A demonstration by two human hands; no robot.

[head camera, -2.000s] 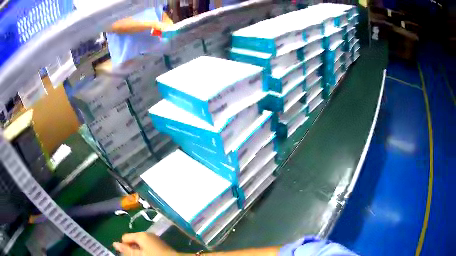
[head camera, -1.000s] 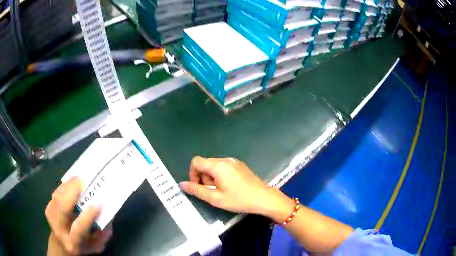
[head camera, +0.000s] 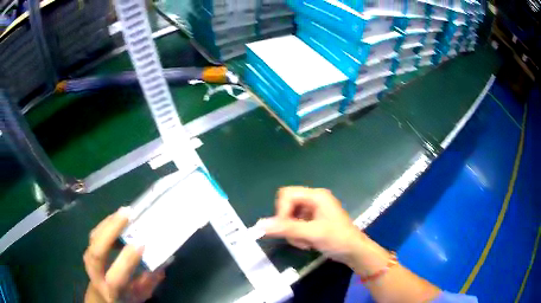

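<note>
My left hand (head camera: 121, 260), at the lower left, holds a white product box (head camera: 172, 216) by its near end. The box is tilted, with a teal edge, and its far end overlaps the label strip. The label strip (head camera: 145, 65) runs from the top left down across the bench, with black-barred labels above and a few below the box. Pale tape pieces cross it. My right hand (head camera: 320, 225) is right of the strip, thumb and forefinger pinching a small white label (head camera: 259, 228) close to the strip's edge. The box's print is blurred.
Teal-and-white boxes (head camera: 302, 65) are stacked at the upper right on the dark green bench. A dark rod with orange ends (head camera: 172, 75) lies behind the bench rail (head camera: 118, 170). A grey metal post (head camera: 35, 148) stands at left. Blue floor lies beyond the bench's right edge.
Since one second ago, my right thumb and finger have taken hold of a small white label, now clearly seen at the strip. The view has shifted, so the bench things appear further right and lower.
</note>
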